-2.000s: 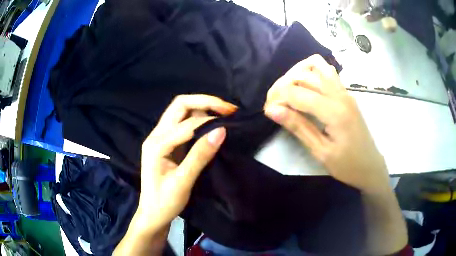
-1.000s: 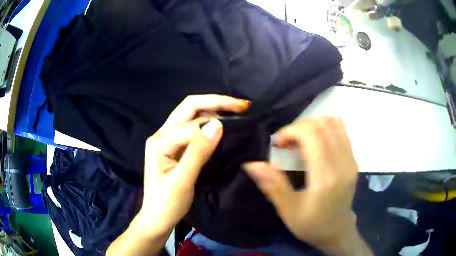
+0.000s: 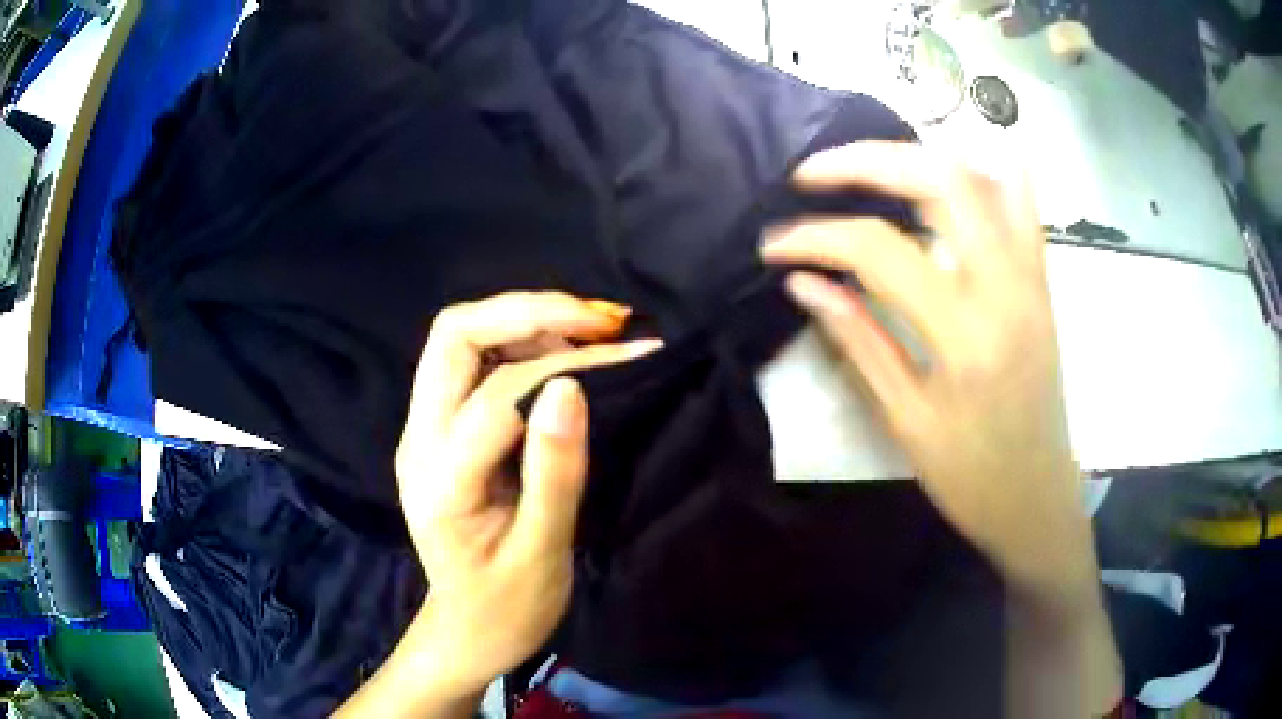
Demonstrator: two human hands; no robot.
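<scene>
A large black-navy garment (image 3: 408, 197) covers the middle and left of the white machine table (image 3: 1153, 365) and hangs over its front edge. My left hand (image 3: 499, 464) is at the centre, its thumb and fingers pinching a fold of the dark cloth. An orange covering or mark shows on its index fingertip. My right hand (image 3: 942, 323) is to the right, blurred, with its fingers spread at the cloth's right edge; whether it grips the cloth cannot be told.
A round metal part (image 3: 994, 100) is set in the machine bed at upper right, under bright glare. A blue surface (image 3: 92, 281) lies at left. A crumpled navy bundle with white strips (image 3: 267, 562) is at lower left. Dark cloth with white pieces (image 3: 1181, 604) is at lower right.
My right hand first let go of the cloth and came down towards me, then moved back up to the cloth's right edge. My left hand stayed at the fold, its fingers shifting slightly.
</scene>
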